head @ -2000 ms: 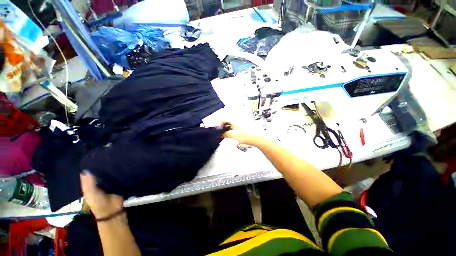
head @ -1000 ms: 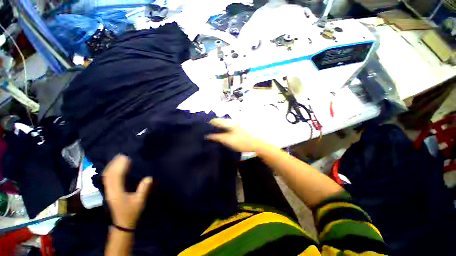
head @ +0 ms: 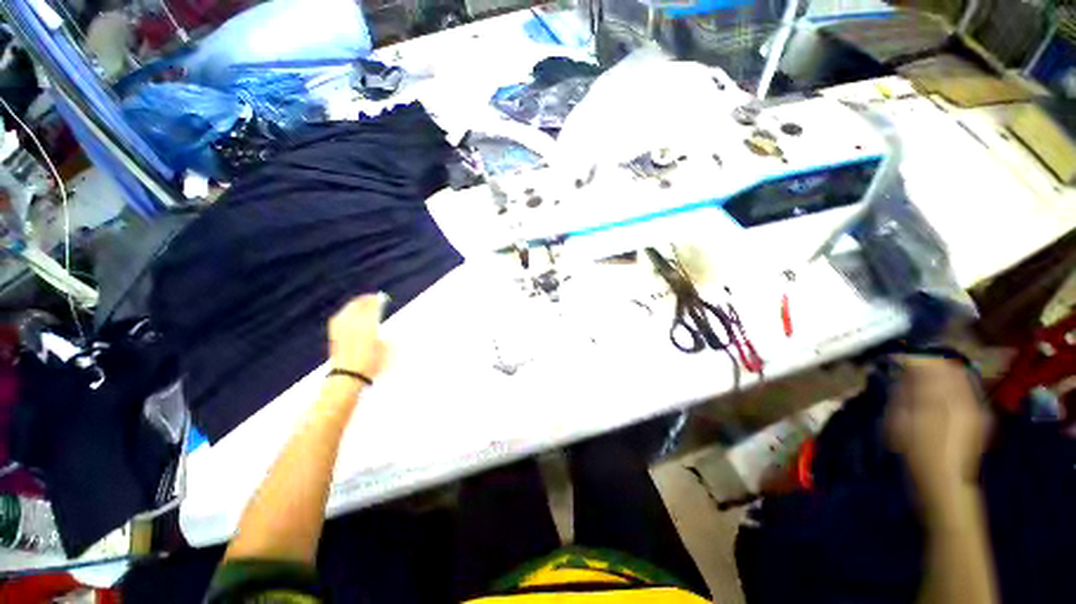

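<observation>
A dark navy gathered garment piece (head: 295,236) lies spread on the left of the white table. My left hand (head: 358,339) is at its lower right edge with fingers curled; whether it pinches the cloth is unclear. My right hand (head: 940,413) is blurred at the far right, over the navy work pile (head: 873,531) beside the table; its grip cannot be told. The white sewing machine (head: 661,195) stands beyond, its needle area (head: 543,281) without cloth under it. Black-handled shears (head: 684,309) lie right of the needle, beside a red tool (head: 746,342).
A short red-orange stick (head: 786,315) lies right of the tools. Blue plastic bags (head: 189,112) are at the back left. Black cloth (head: 94,437) hangs at the left edge. A clear plastic bag (head: 903,242) is at the machine's right end. Red baskets or stools (head: 1044,360) are far right.
The navy cloth that was between my hands and over the table's front edge has left the tabletop. My left hand moved up and right; my right hand moved far right to the pile.
</observation>
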